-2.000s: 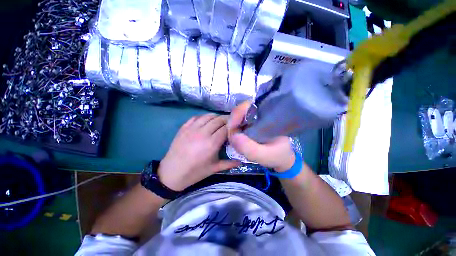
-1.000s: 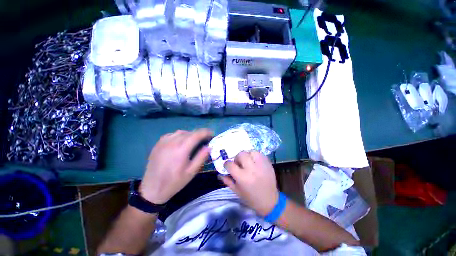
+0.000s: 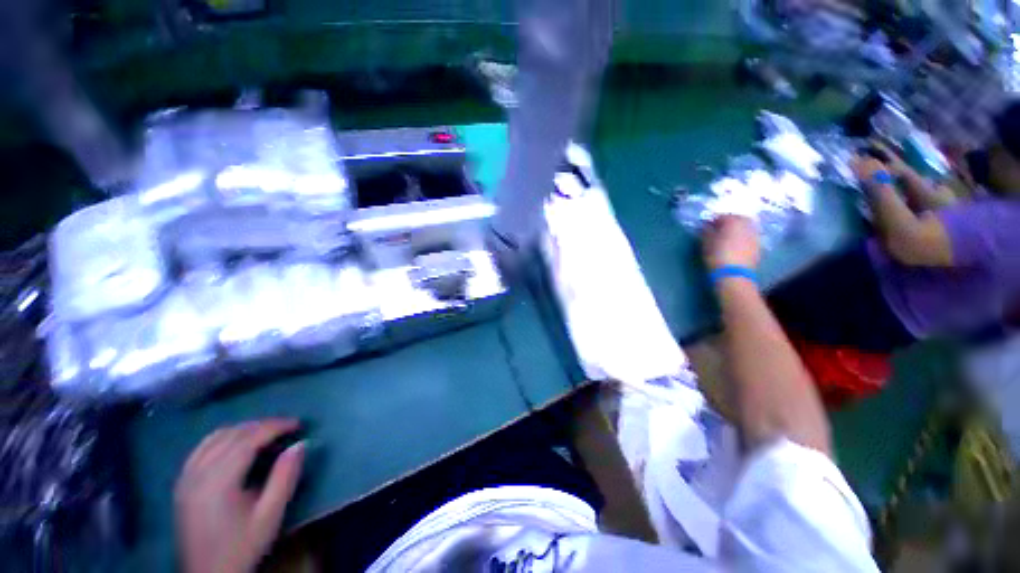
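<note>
The picture is blurred by motion. My right hand (image 3: 733, 241) is stretched out to the right, at the near edge of a group of white pieces in clear plastic (image 3: 749, 193) on the green bench. Its fingers are blurred against them, so a hold cannot be told. My left hand (image 3: 235, 481) is low over the bench's front left, thumb and fingers apart, with a dark patch between them; whether that is a held thing or shadow is unclear.
Bagged housings (image 3: 224, 319) stand left of the screw feeder (image 3: 431, 280). A grey screwdriver (image 3: 548, 112) hangs above. Liner sheets (image 3: 610, 297) lie right of the feeder, loose white scraps (image 3: 666, 459) below. A person in purple (image 3: 940, 263) works at far right.
The view has swung right. My right hand has left the white housing in front of me and reached far right. My left hand is apart from it at lower left. That housing no longer shows there.
</note>
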